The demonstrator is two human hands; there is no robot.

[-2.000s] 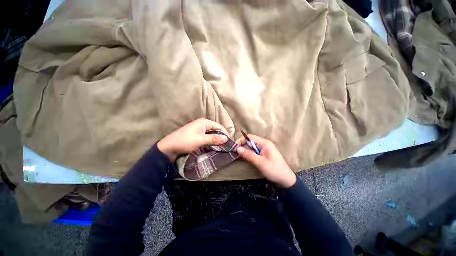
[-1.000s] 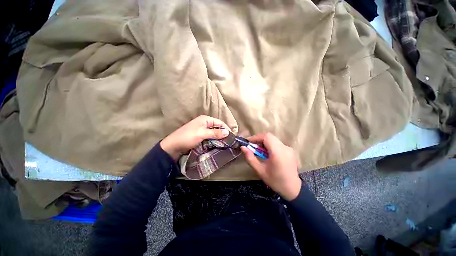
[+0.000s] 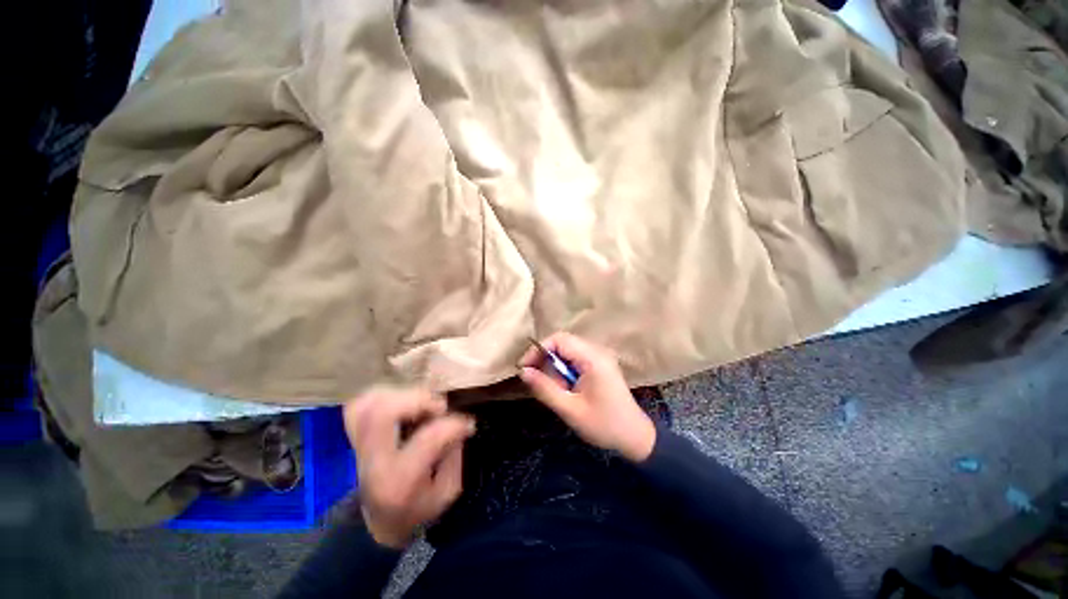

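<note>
A khaki jacket (image 3: 656, 234) lies spread over the table, with a sleeve (image 3: 381, 176) running down across its body. The sleeve's cuff end (image 3: 469, 372) lies at the near edge and its plaid lining is not clearly visible. My right hand (image 3: 595, 396) holds small thread snips (image 3: 555, 365) with a blue handle, its fingertips at the cuff's right side. My left hand (image 3: 408, 462) is blurred, off the cloth and just below the table edge, fingers bent; whether it holds a thread cannot be told.
The white table's edge (image 3: 158, 392) shows at the near left. Below it, a blue crate (image 3: 314, 468) holds khaki garments (image 3: 135, 462). More khaki garments (image 3: 1017, 129) lie at the right end. Dark cloth (image 3: 59, 105) is at the far left.
My left hand has let go of the cuff and moved down and left towards my lap. The cuff has dropped flat, its plaid lining turned out of sight. My right hand has shifted slightly left and down.
</note>
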